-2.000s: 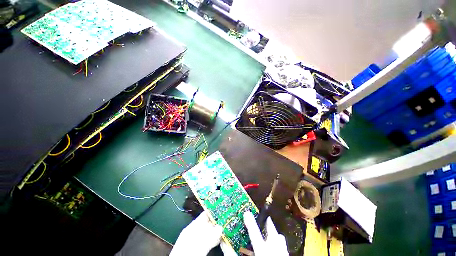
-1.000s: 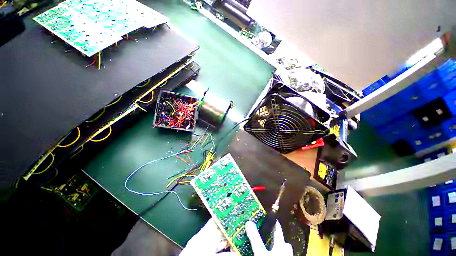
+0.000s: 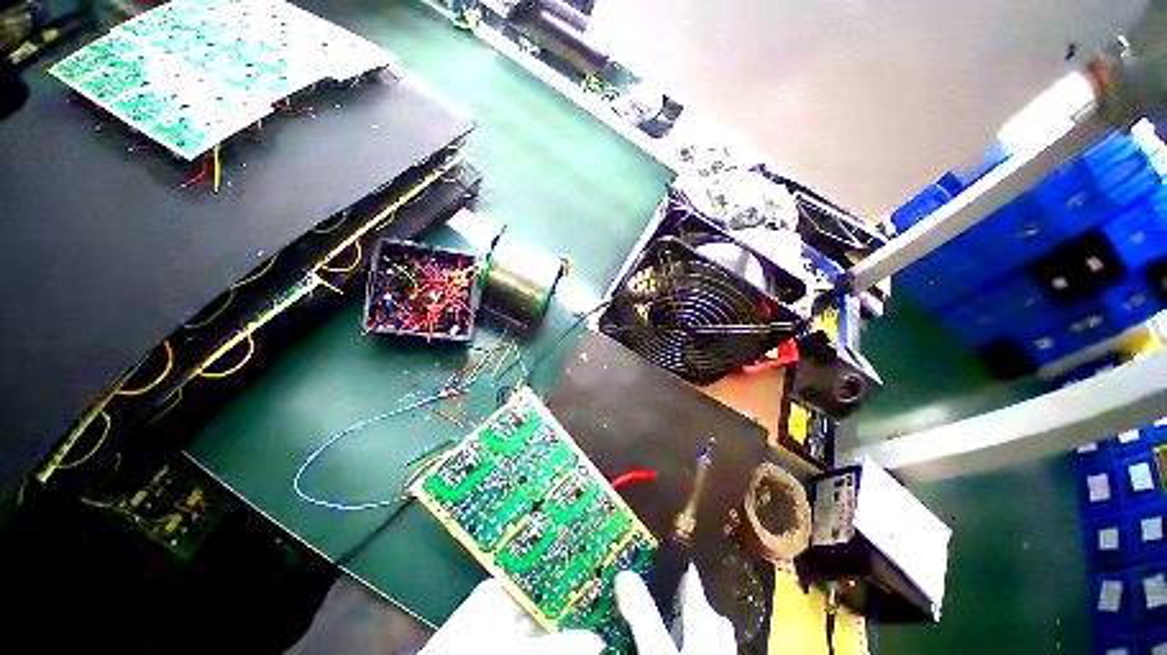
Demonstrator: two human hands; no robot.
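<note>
A green circuit board panel (image 3: 538,512) with a pale edge is held at a slant at bottom centre, its part-dotted face towards me. My left hand (image 3: 493,624), white-gloved and cut off by the lower edge, grips its lower left side. My right hand (image 3: 672,617), also white-gloved and cut off, is at the board's lower right with a finger over it. It holds a soldering iron (image 3: 695,497), tip pointing up and away from the board. The iron's handle is partly hidden by the fingers.
A black pad (image 3: 666,403) lies under the board, with a red handle (image 3: 634,479) beside it. Loose wires (image 3: 371,502), a wire box (image 3: 422,292), solder spool (image 3: 522,287) and fan (image 3: 698,307) lie beyond. A round ring (image 3: 778,512) and white-topped box (image 3: 896,531) stand right. Black sheets (image 3: 230,218) are left.
The board has turned so that more of its face shows, and it looks wider. Both hands stay at its lower end. The whole view shifted right, then back left.
</note>
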